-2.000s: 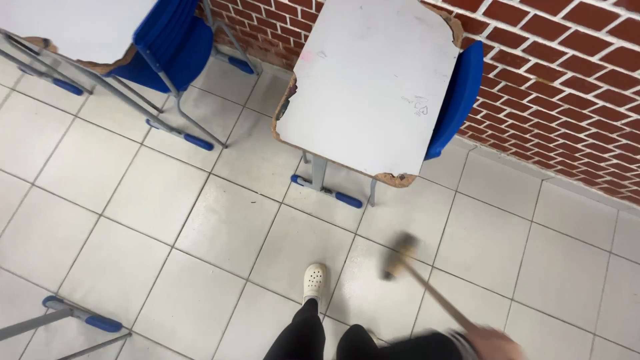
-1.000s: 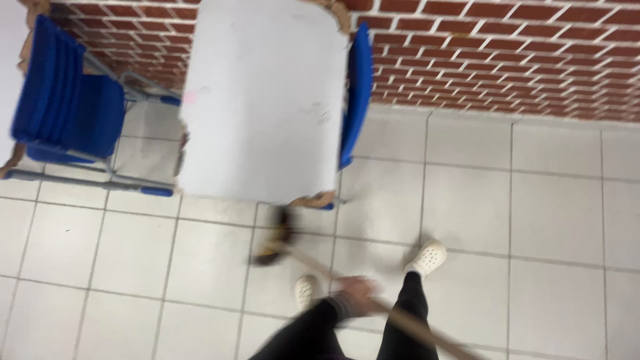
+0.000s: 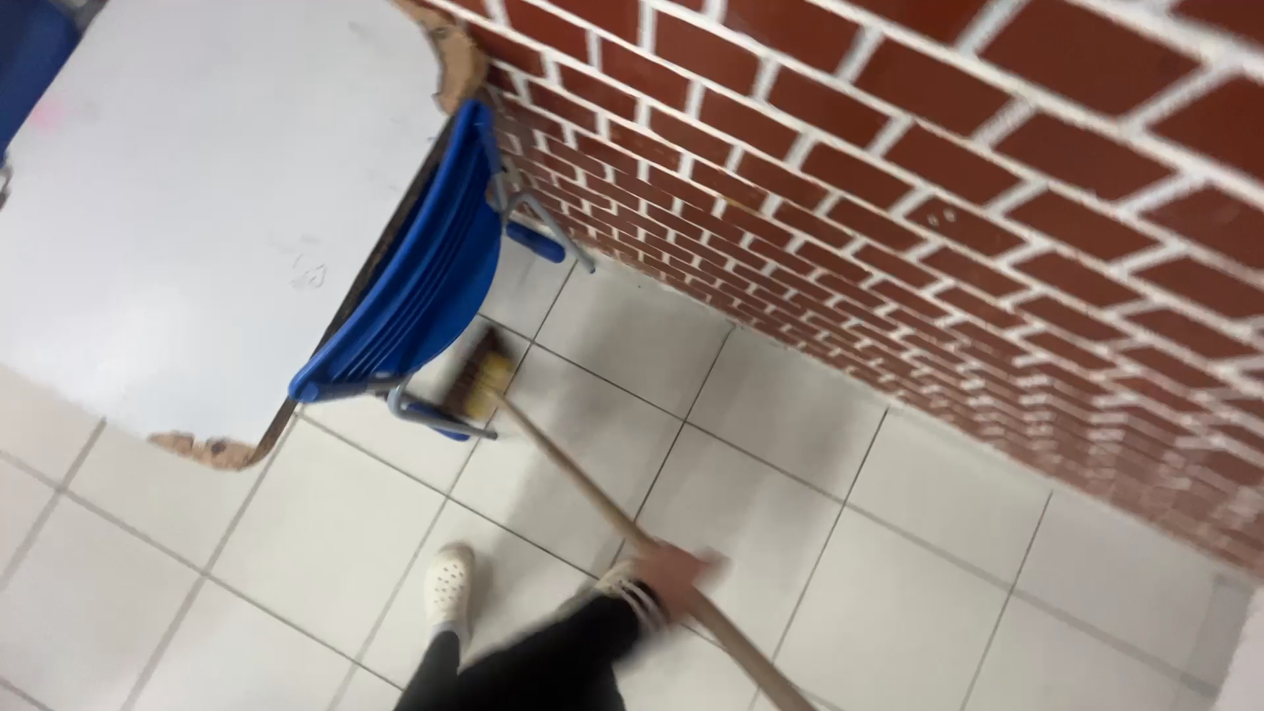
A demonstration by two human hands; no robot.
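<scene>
My left hand (image 3: 676, 578), below a black sleeve with white stripes at the cuff, is closed around the wooden handle of a broom (image 3: 583, 479). The handle runs off the bottom edge at the right. The broom head (image 3: 481, 380), dark and yellow and blurred, is on the tiled floor beside a leg of the blue plastic chair (image 3: 434, 267). That chair stands against the white-topped desk (image 3: 217, 197), whose edges are chipped. My right hand is out of view.
A red brick wall (image 3: 889, 197) with white joints rises behind the chair and along the right. Another blue chair (image 3: 30, 59) shows at the upper left corner. My feet, in white clogs (image 3: 449, 583), are on the pale floor tiles.
The broom head has moved from in front of the desk to the floor beside the blue chair, near its leg. The view has shifted and turned.
</scene>
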